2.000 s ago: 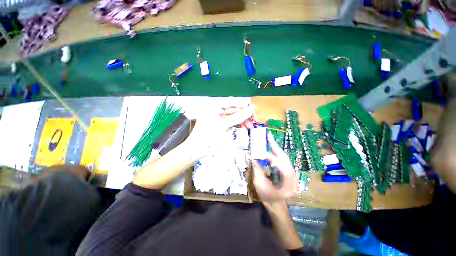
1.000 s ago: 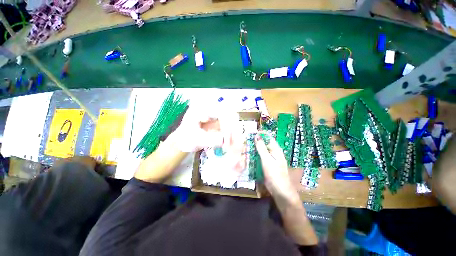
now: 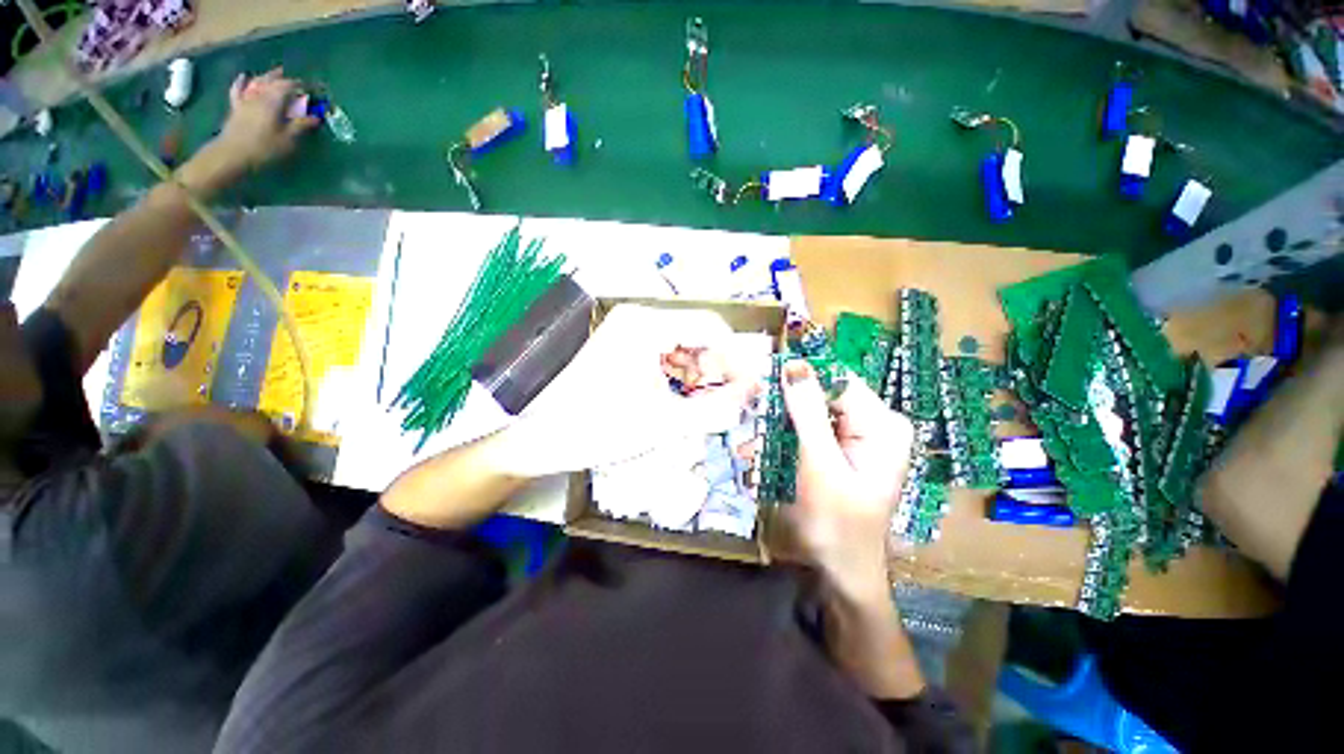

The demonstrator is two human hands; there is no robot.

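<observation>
My left hand (image 3: 627, 376), washed out by glare, is over the open cardboard box (image 3: 671, 542); its fingers point right, and whether they hold anything is unclear. White paper pieces (image 3: 649, 494) fill the box. My right hand (image 3: 852, 457) is at the box's right edge, thumb and fingers closed on a green circuit board panel (image 3: 775, 442), a narrow strip hanging along that edge. A blue battery cell (image 3: 784, 277) with a white face lies just beyond the box, its thin leads running toward my right fingers.
Circuit board panels (image 3: 1098, 390) are heaped at right, with blue cells (image 3: 1032, 513) beside them. Green strands (image 3: 479, 332) and a dark block (image 3: 534, 342) lie left of the box. Cell-and-board assemblies lie on the green belt (image 3: 619, 192). Another person's hand (image 3: 266, 118) reaches over the belt at left.
The blue cell that was in my right hand lies beyond the box, and that hand now holds a green panel strip. Another person's hand has come in at upper left, at a cell on the belt.
</observation>
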